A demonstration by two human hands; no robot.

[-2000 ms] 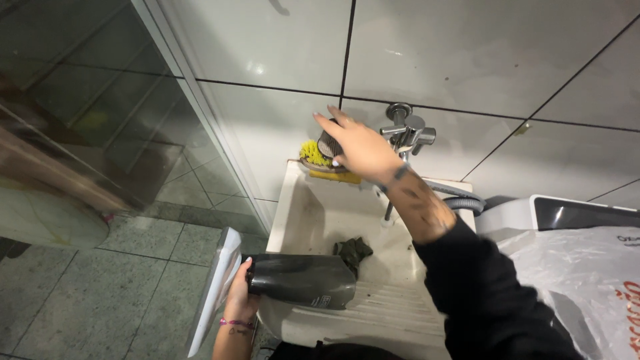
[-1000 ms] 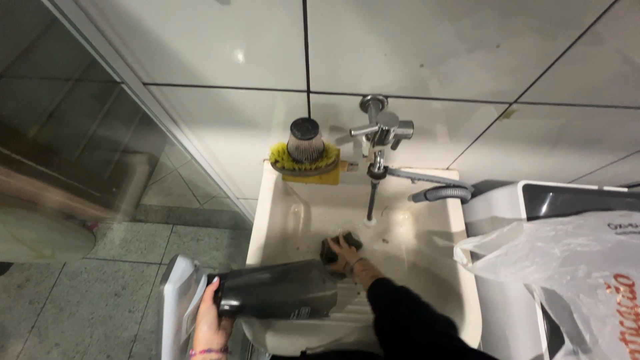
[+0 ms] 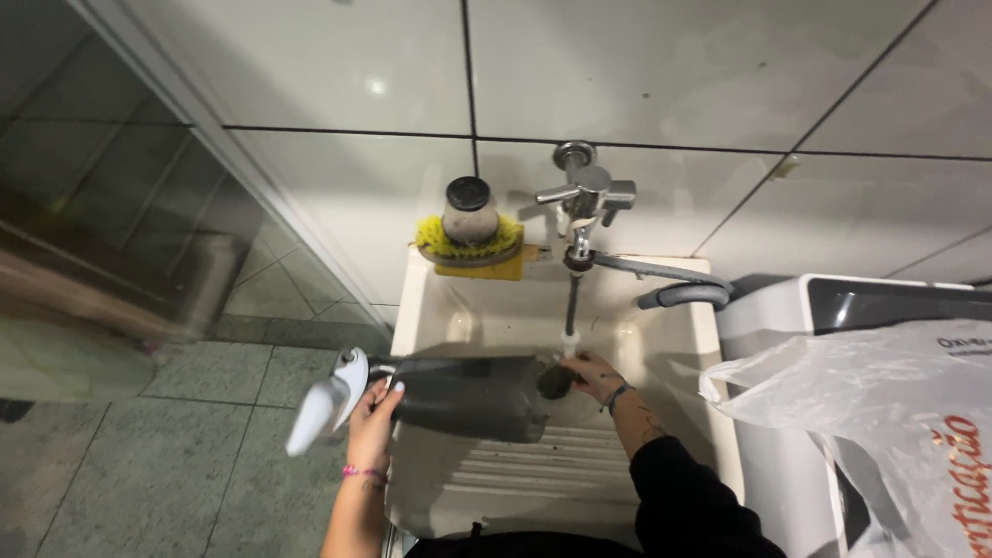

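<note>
My left hand [image 3: 376, 415] grips the handle end of a dark translucent plastic container [image 3: 469, 397], perhaps a vacuum cleaner's dust bin, which lies sideways above the laundry sink [image 3: 705, 372]. A pale plastic part [image 3: 329, 403] sticks out at its left end. My right hand [image 3: 595, 377] holds a dark, wet clump [image 3: 556, 382], perhaps a cloth or sponge, by the container's right end, just below the hose tip [image 3: 570, 341] under the metal tap [image 3: 585, 190]. A cone-shaped filter [image 3: 470, 213] with a black cap stands on a yellow-bristled brush [image 3: 504, 244] at the sink's back left corner.
A grey drain hose [image 3: 666, 271] hooks over the sink's back right edge. To the right is a white and black appliance [image 3: 767, 310] with a plastic bag [image 3: 868, 395] on it. Behind rises a tiled wall [image 3: 333, 178]; a glass panel's frame [image 3: 232, 170] runs down the left.
My right hand has gone from the filter at the back left corner down into the sink, and has taken hold of the dark clump that lay there. It has since moved toward the hose tip.
</note>
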